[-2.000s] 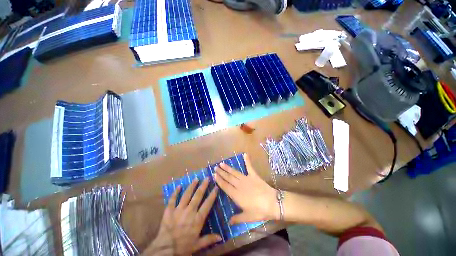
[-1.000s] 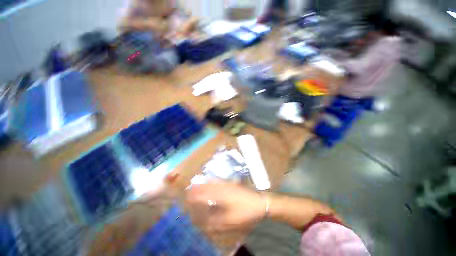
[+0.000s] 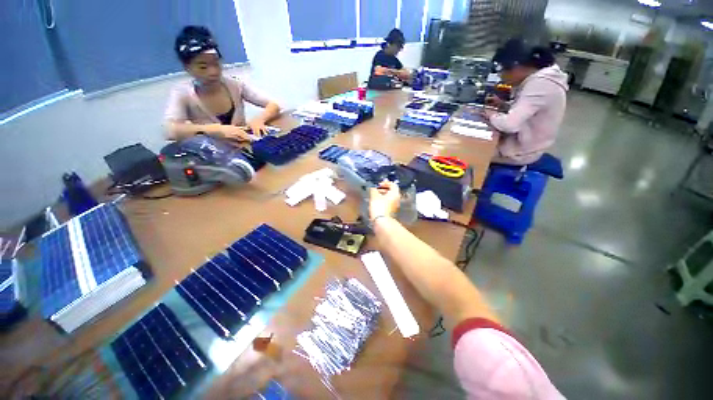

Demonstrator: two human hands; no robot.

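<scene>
My right hand (image 3: pixel 383 201) is reached far forward, fingers curled, at the grey round machine (image 3: pixel 360 176). It partly covers the machine; whether it grips anything is unclear. My left hand is out of the picture. Only a corner of the blue solar panel (image 3: pixel 274 391) shows at the bottom edge. Short silver ribbons (image 3: pixel 340 324) lie in a loose pile, with a white strip (image 3: pixel 389 293) to their right. Dark cell blocks (image 3: pixel 234 273) with silver lines lie on a greenish sheet (image 3: pixel 309 273). The black iron stand (image 3: pixel 336 235) is just short of my hand.
White cloth-like pieces (image 3: pixel 317 187) lie beyond the stand. Red-yellow looped handles (image 3: pixel 448 165) rest on a black box at right. A panel stack (image 3: pixel 90 262) stands left. Another grey machine (image 3: pixel 205 166) is farther back. Several people sit around the table. A blue stool (image 3: pixel 512 195) is at right.
The view has swung up and right. My right hand has moved off the blue panel and forward to the grey machine. My left hand has left the picture.
</scene>
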